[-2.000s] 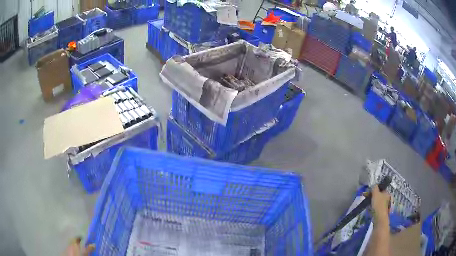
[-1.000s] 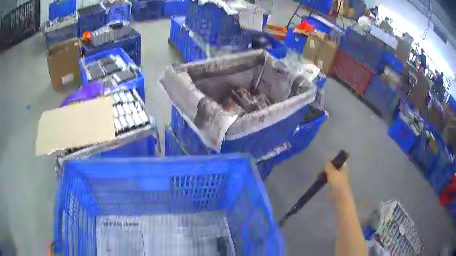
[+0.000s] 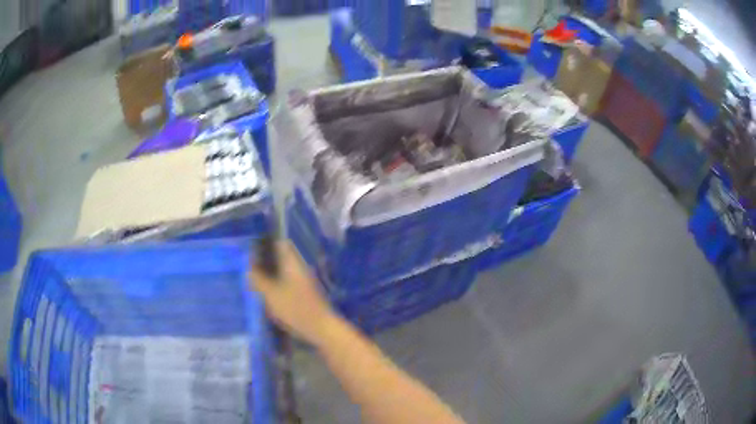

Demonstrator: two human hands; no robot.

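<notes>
A blue slotted crate (image 3: 166,255) stands at the lower left in front of me, with a newspaper liner (image 3: 170,377) flat in its bottom. My right hand (image 3: 288,286) is closed on the thick black grip of a dark rod, the pull handle (image 3: 267,255), at the crate's right edge. The rod's lower part runs down beside the crate and is blurred. My left hand is not in view.
Stacked blue crates (image 3: 431,248) with newspaper over the rim stand just beyond my right hand. A crate with a cardboard sheet (image 3: 145,190) and silver parts (image 3: 232,170) stands behind the blue crate. A paper-lined crate (image 3: 670,393) is at the lower right.
My right hand has swung left with the handle, from the right side to the crate's right edge. The crate appears further left. My left hand's fingers have gone out of view.
</notes>
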